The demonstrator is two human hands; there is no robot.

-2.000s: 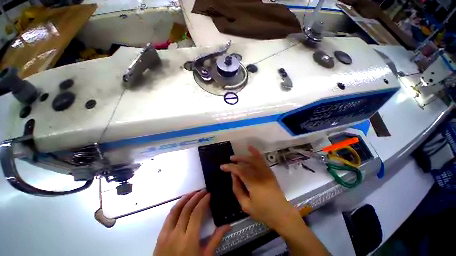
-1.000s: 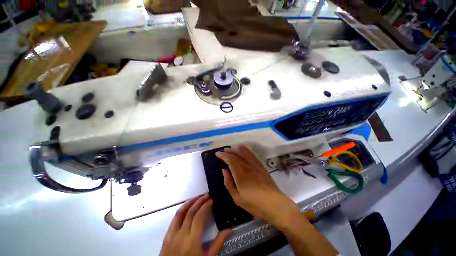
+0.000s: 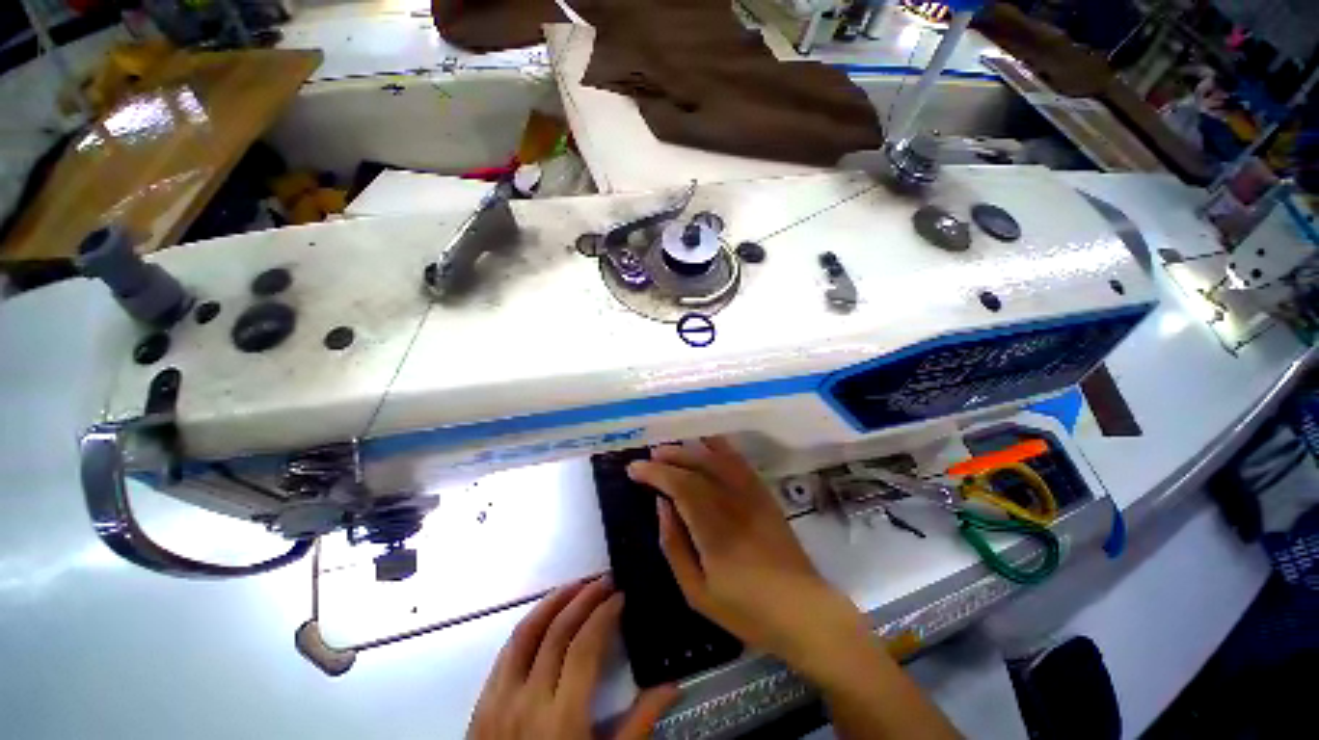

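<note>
A black smartphone (image 3: 651,600) lies flat on the bed of the white sewing machine (image 3: 579,340), below the blue stripe and lettering. My right hand (image 3: 738,542) lies over the phone's upper part and right side, with its fingertips near the top end. My left hand (image 3: 557,665) is at the phone's lower left edge, fingers against the side and thumb near the bottom end. The phone's screen looks dark. The phone rests on the bed and is not lifted.
Right of the phone are metal tools (image 3: 875,492), an orange stick (image 3: 998,458) and green and yellow loops (image 3: 1010,549). A ruler strip (image 3: 752,697) runs along the front. Brown cloth (image 3: 738,87) lies behind the machine. A black object (image 3: 1066,687) is at lower right.
My right hand has moved up the phone from its middle to its top end. My left hand stays at the lower left edge. The camera view has shifted slightly.
</note>
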